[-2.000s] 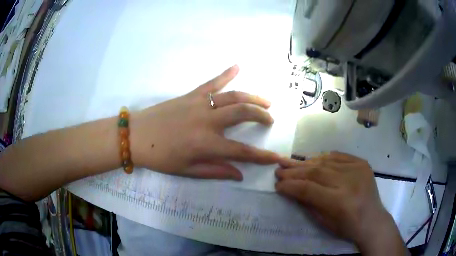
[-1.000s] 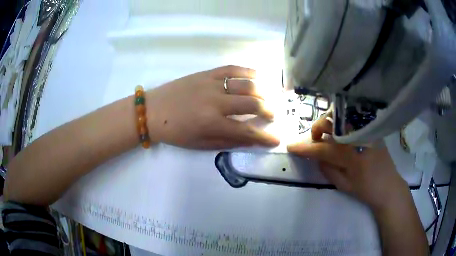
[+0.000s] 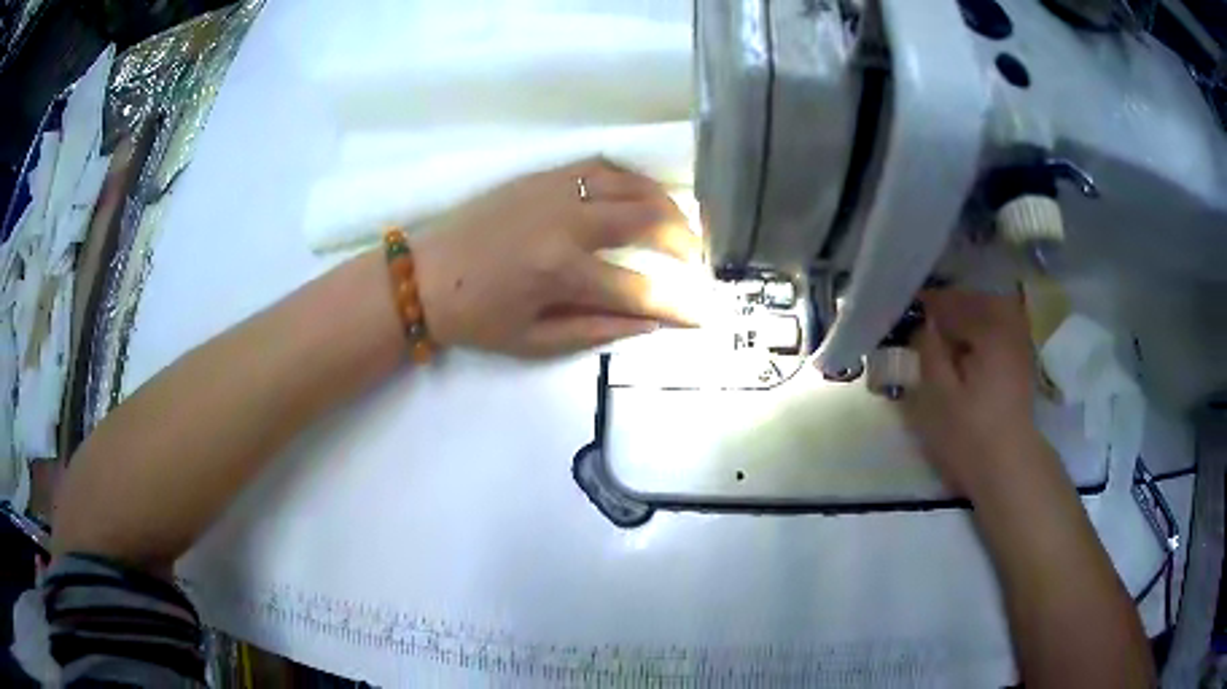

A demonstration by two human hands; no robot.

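Observation:
A white fabric panel (image 3: 498, 148) lies folded on the white table, left of the sewing machine head (image 3: 834, 148). My left hand (image 3: 572, 263) lies flat on the panel's near part, palm down, fingers spread toward the brightly lit presser foot (image 3: 774, 289). The fingertips fade into the glare. My right hand (image 3: 976, 364) is right of the needle area, behind the ribbed cream knob (image 3: 892, 368). Its fingers are bent and partly hidden by the machine head, so I cannot tell whether they hold anything.
The machine bed (image 3: 807, 451) has a dark outline. Printed ruler markings (image 3: 444, 633) run along the table's front edge. White strips (image 3: 54, 269) hang at the far left. A narrow white cloth strip (image 3: 1110, 404) and a thin metal tool (image 3: 1155, 505) are at the right.
The panel has moved away from me and lies folded, uncovering the bed. My left hand has followed it forward. My right hand has moved right and up beside the machine head. The view has shifted.

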